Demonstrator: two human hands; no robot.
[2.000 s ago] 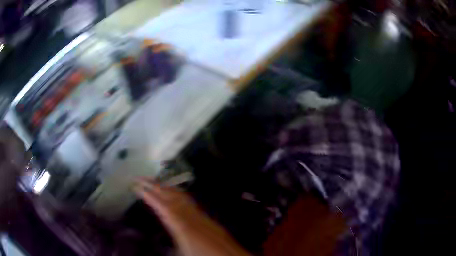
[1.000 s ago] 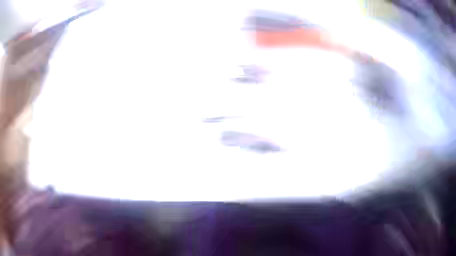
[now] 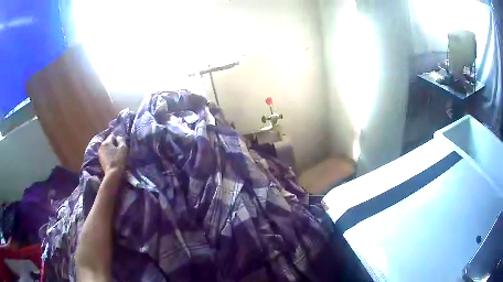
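A large bunched pile of purple, white and dark plaid fabric (image 3: 220, 198) fills the middle and lower left of the view. My left hand (image 3: 113, 154), bare, is on the upper left side of the pile, its fingers closed into the folds. The fingertips are partly hidden by the cloth. My right hand is not in view.
A white table with a dark stripe (image 3: 402, 184) and a white tray-like box (image 3: 474, 143) is at right. A brown board (image 3: 71, 110) leans at left. A red container (image 3: 19, 261) is at lower left. A metal stand with a red knob (image 3: 269, 101) is behind the cloth.
The view has swung from the blurred machine table, through a washed-out white surface, to the plaid pile by the window. My left hand is now on the cloth.
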